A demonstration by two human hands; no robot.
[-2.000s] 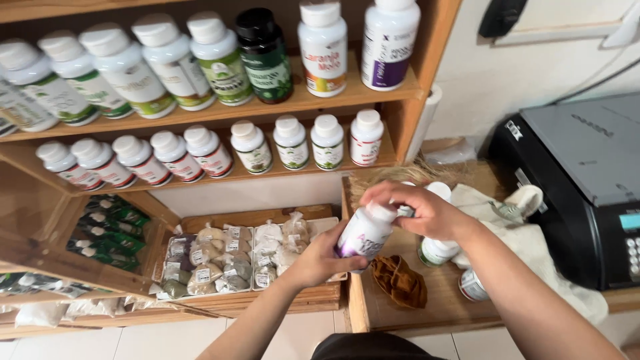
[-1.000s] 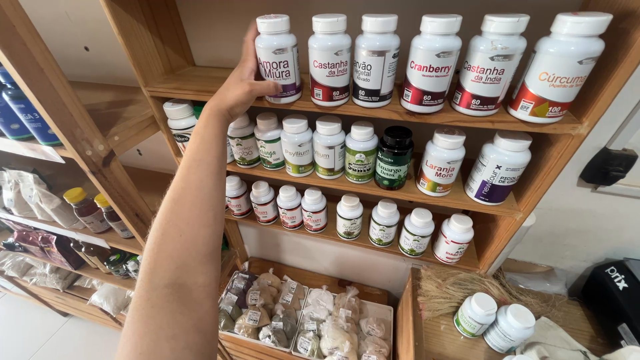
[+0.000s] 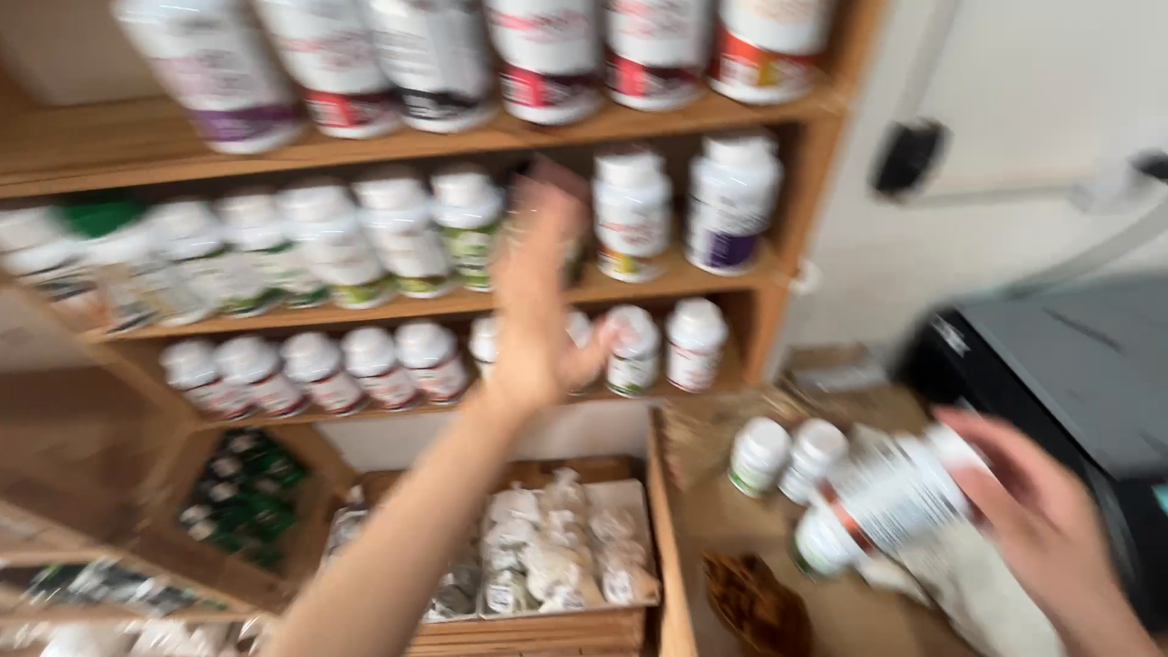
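My left hand [image 3: 543,301] reaches up before the shelves with its fingers apart and holds nothing that I can see. Partly behind it is a dark bottle on the middle shelf; contact cannot be told. My right hand [image 3: 1013,493] grips a white supplement bottle [image 3: 903,493] by its cap end, tilted over the wooden counter. Two small white bottles [image 3: 759,454] stand just left of it, and another white bottle [image 3: 821,538] is partly behind the held one. A white bottle with a purple band [image 3: 214,82] sits at the left of the upper row.
Rows of white bottles line the wooden shelves [image 3: 511,137]. Below are bagged goods in a tray [image 3: 570,613]. A brown scrunched cloth [image 3: 757,602], a pale cloth [image 3: 976,584] and a black scale-like machine [image 3: 1077,356] are at the right, near a wall-mounted black plug [image 3: 912,155].
My left hand has left the purple-banded bottle on the upper shelf and is lower, farther right. My right hand, out of view one second ago, now shows with a white bottle.
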